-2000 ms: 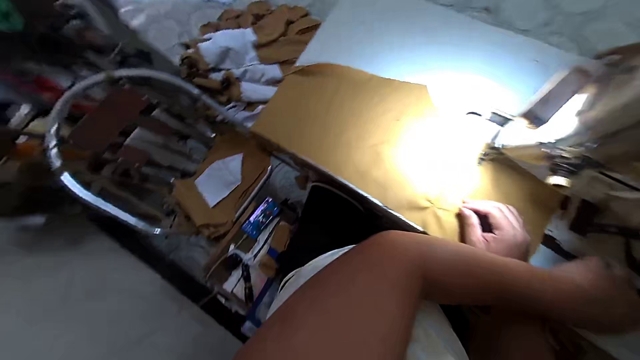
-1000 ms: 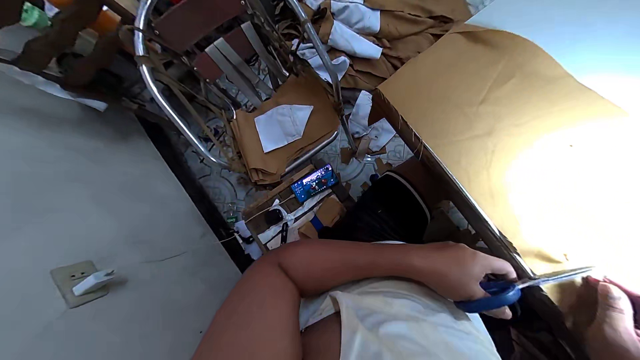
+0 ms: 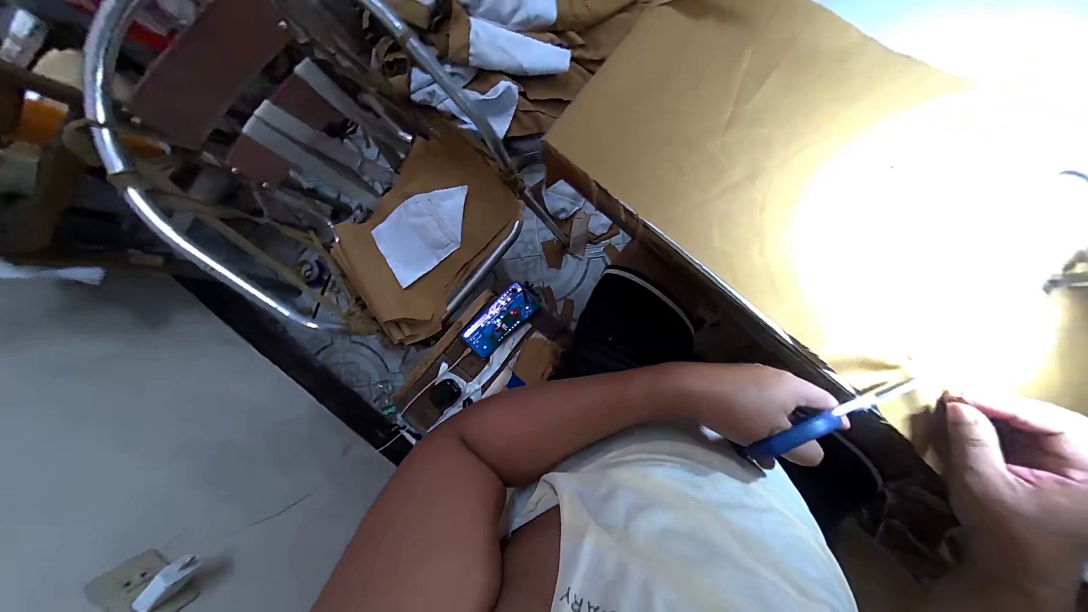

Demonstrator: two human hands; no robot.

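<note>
My left hand (image 3: 778, 412) holds blue-handled scissors (image 3: 795, 438) by the handles, at the near edge of the sewing table. The metal blades point right, toward brown fabric (image 3: 680, 127) spread over the tabletop. My right hand (image 3: 1011, 467), at the right edge of the view, has its thumb and forefinger pinched on the brown fabric beside the blade tips. Small folds run through the cloth there. Strong lamp glare washes out the blade tips and much of the fabric. Part of a metal machine fitting (image 3: 1067, 279) shows at the far right.
A metal-framed chair (image 3: 204, 255) stands left of the table, with stacked brown pieces (image 3: 484, 183) and a white piece (image 3: 421, 234) on its seat. A lit phone (image 3: 499, 320) lies below it. Brown and white cloth (image 3: 518, 47) is heaped behind. A wall socket (image 3: 136, 578) is lower left.
My left hand has come off the fabric, where it lay two seconds ago, and now holds the scissors. Since one second ago the blades have moved slightly back from my right fingers. The view has swung left.
</note>
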